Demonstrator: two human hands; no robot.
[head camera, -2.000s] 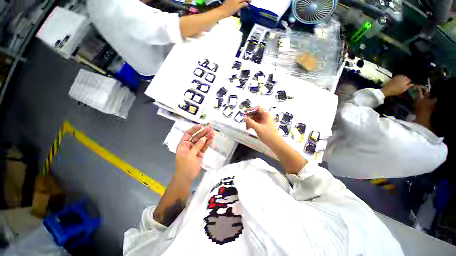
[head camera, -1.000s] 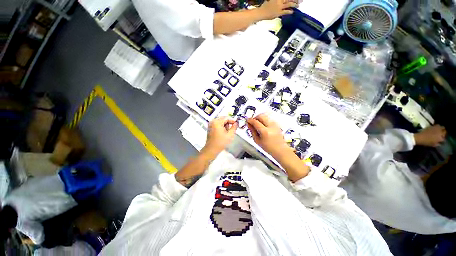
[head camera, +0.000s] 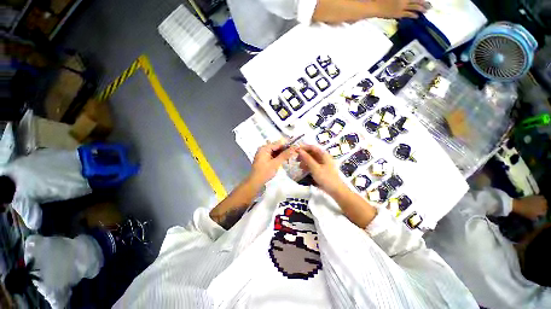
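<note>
My left hand is bare and pinches a slim dark piece that sticks out up and right from its fingertips. My right hand is close beside it, fingertips bent together; whether it holds a small part is too blurred to tell. Both hands are at the near-left edge of a white foam tray. The tray holds several black watch units, some with white and yellow parts.
Another white tray with square watch frames lies behind left. A clear plastic tray and a blue fan are at the back right. People in white work at the back and right. A blue stool stands on the floor left.
My hands were apart two seconds ago, the right over the tray; now they are together near its edge. The view has shifted, moving the trays right in the picture.
</note>
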